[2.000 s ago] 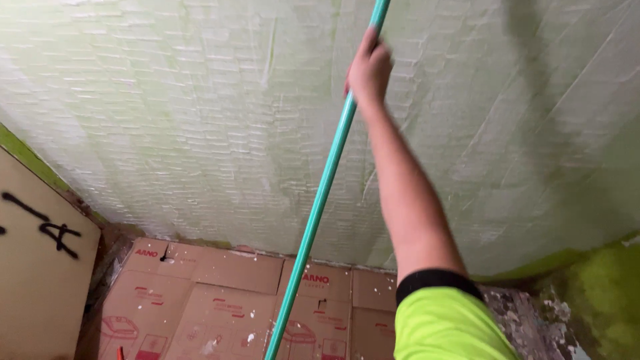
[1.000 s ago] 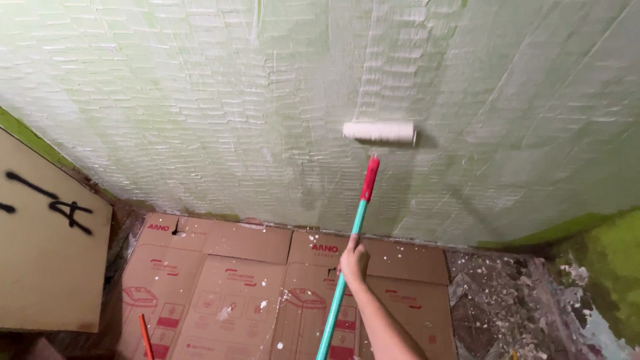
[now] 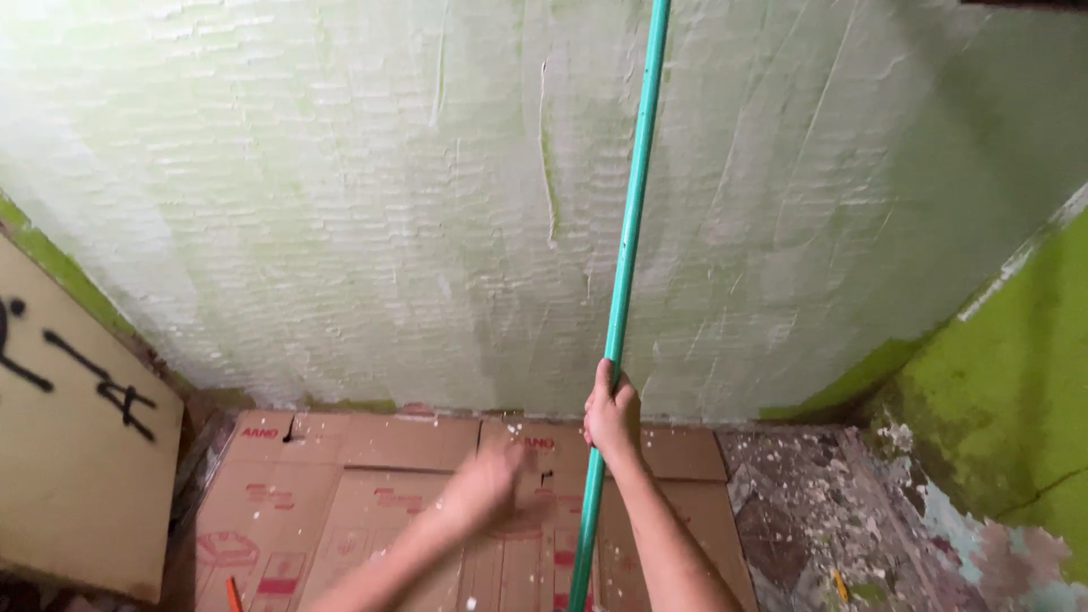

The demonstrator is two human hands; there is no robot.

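Observation:
My right hand (image 3: 614, 415) is closed around a green extension pole (image 3: 631, 221), which runs from the bottom of the view up past its top edge. The pole's upper end is out of view. Left of the pole, my left hand (image 3: 497, 480) is blurred and off the pole, above the cardboard; its fingers are too blurred to read. Behind them stands a wall (image 3: 382, 212) with uneven, ridged white coating over green.
Flattened cardboard (image 3: 408, 450) covers floor at the wall's foot. A pale board (image 3: 85, 459) with black marks leans at left. Paint flakes and debris lie on the floor (image 3: 790, 501) at right, beside a bright green wall (image 3: 1011, 382) with peeling patches. An orange stick-like thing (image 3: 233, 593) lies lower left.
The paint roller with its red handle grip, seen on the wall one second ago, has gone out of view at the top. My left hand has come into view.

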